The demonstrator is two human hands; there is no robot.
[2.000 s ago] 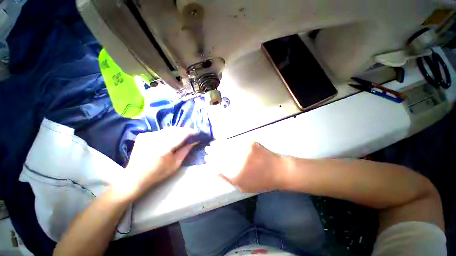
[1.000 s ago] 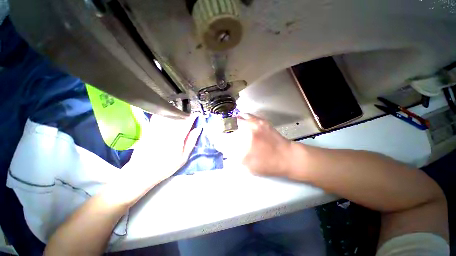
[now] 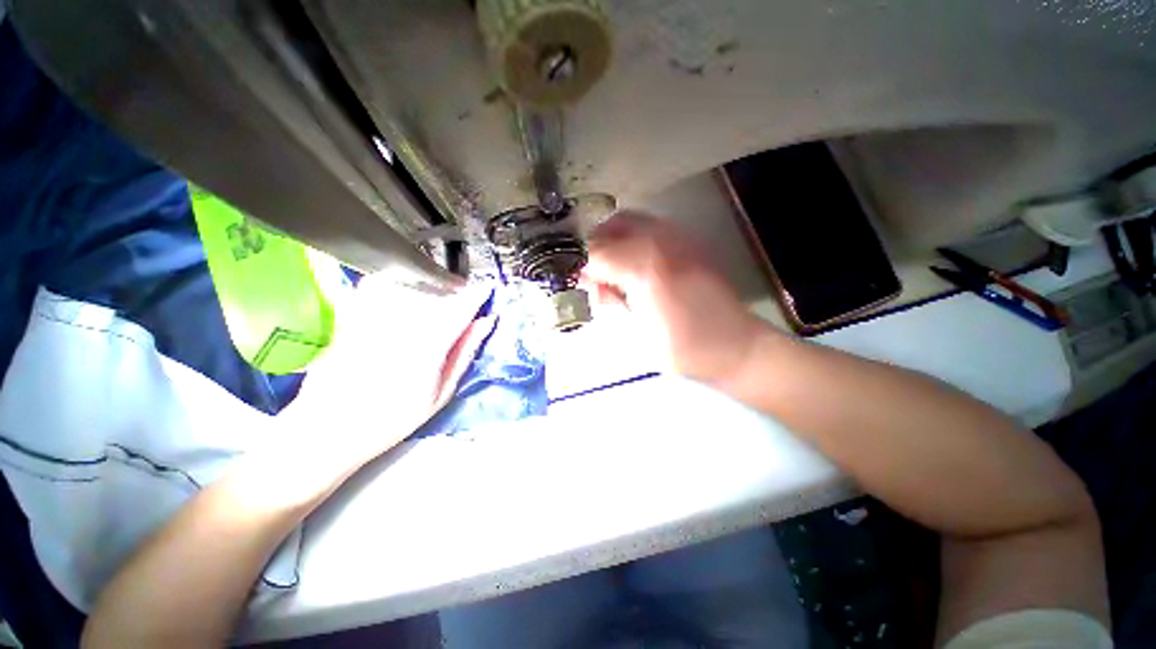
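Note:
The navy garment (image 3: 501, 387) lies under the needle area, its edge bright under the lamp, with more heaped at the far left. A white panel with dark stitched lines (image 3: 95, 431) hangs at its lower left. My left hand (image 3: 393, 355) lies flat on the navy fabric just left of the needle, overexposed by the lamp. My right hand (image 3: 659, 298) is beside the tension part of the white sewing machine (image 3: 761, 64), fingers curled behind it. The fingertips are partly hidden, and I cannot tell if they hold anything. The needle and presser foot are hidden.
A smartphone (image 3: 818, 235) lies on the machine bed. A thin blue-and-red tool (image 3: 1001, 289) lies to its right, with black scissor handles (image 3: 1128, 254) beyond. A yellow-green tag (image 3: 266, 285) hangs left of the needle. The white table's front edge (image 3: 571, 564) runs above my lap.
My right hand has moved from the table front up to the machine's tension part. My left hand has moved up nearer the needle with the navy edge. The view has come closer to the machine.

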